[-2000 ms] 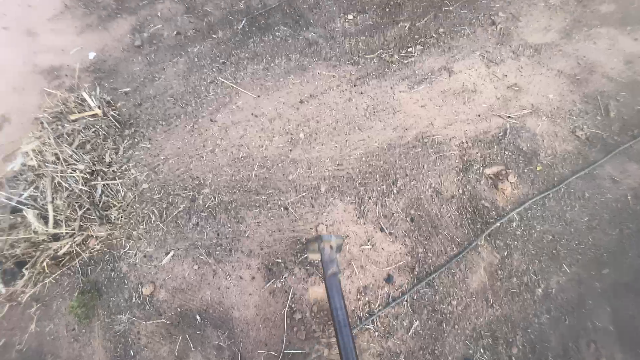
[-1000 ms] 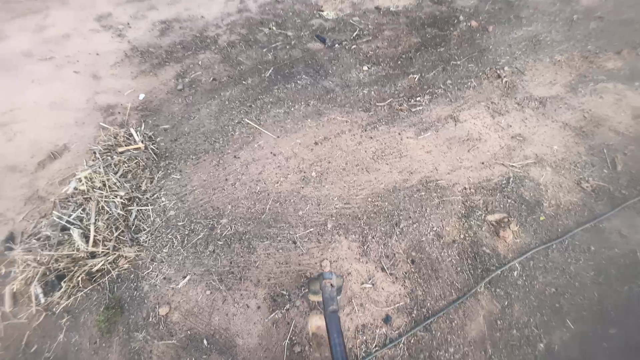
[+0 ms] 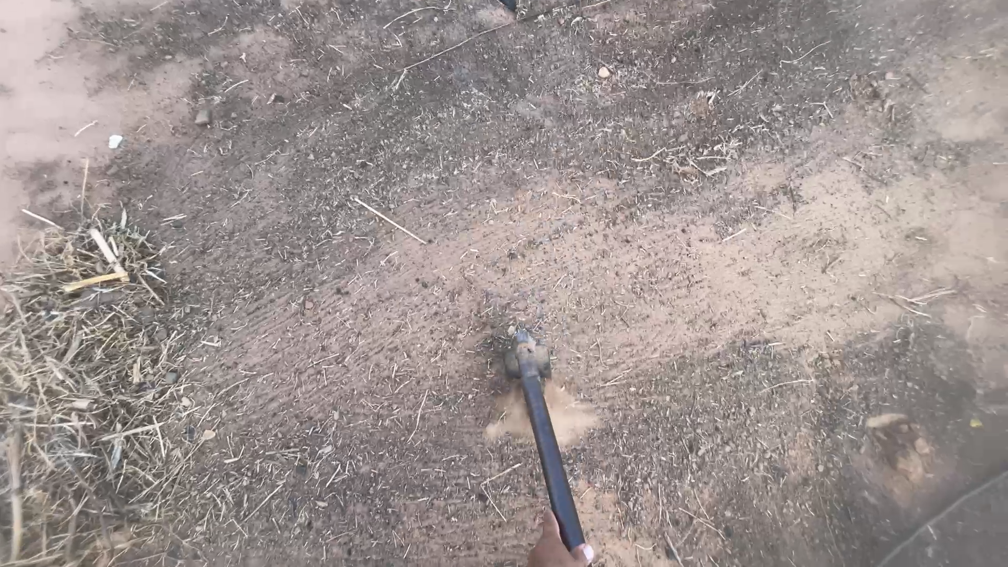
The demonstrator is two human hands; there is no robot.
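My left hand (image 3: 553, 550) shows at the bottom edge, right of centre, wrapped around the dark handle (image 3: 551, 457) of a long-handled tool, probably a hoe. A thumbnail shows on the right of the handle. At the far end, the worn tool head (image 3: 528, 358) is down at the bare soil, with loose pale earth (image 3: 555, 413) just behind it, under the handle. The blade itself is hard to make out. My right hand is not in view.
A heap of dry straw and stalks (image 3: 71, 386) lies at the left. A lone stalk (image 3: 390, 220) lies beyond the tool head. A stone or clod (image 3: 886, 421) is at the right, and a thin line, possibly a hose or cord (image 3: 945, 508), crosses the lower right corner.
The tool head is farther up the view, and my hand on the handle has come into sight. Loose earth now shows behind the head. The view has also shifted.
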